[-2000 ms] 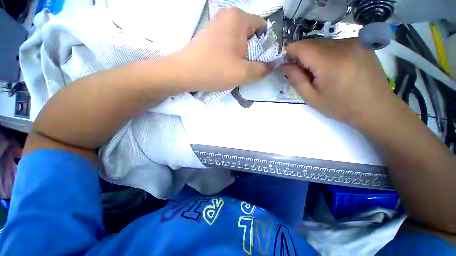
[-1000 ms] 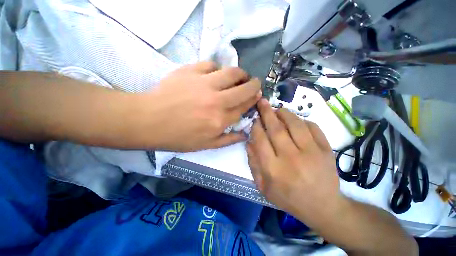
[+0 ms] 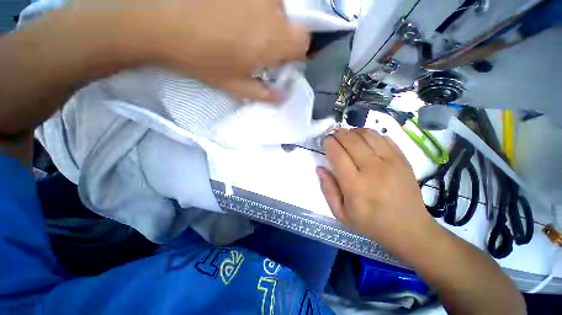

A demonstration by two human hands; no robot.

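Note:
The pale ribbed garment (image 3: 203, 111) lies bunched at the left and hangs over the table's front edge. A smooth dark grey panel (image 3: 323, 77) lies left of the presser foot and needle (image 3: 346, 92). My left hand (image 3: 240, 49) is blurred, raised over the garment at the upper left; its fingertips are at the cloth, but whether they grip it is unclear. My right hand (image 3: 370, 172) rests palm down below the presser foot, its fingertips on a white corner of the cloth (image 3: 321, 128).
The white machine head (image 3: 493, 80) fills the upper right. Green-handled snips (image 3: 428, 144), black scissors (image 3: 459, 184), a second black pair (image 3: 508, 215) and a yellow stick (image 3: 508, 136) lie at the right. A measuring scale (image 3: 296, 218) runs along the front edge.
My left hand has moved up and left, away from the right hand, and the ribbed cloth has shifted and spread below it. My right hand stays near the presser foot, now apart from the left.

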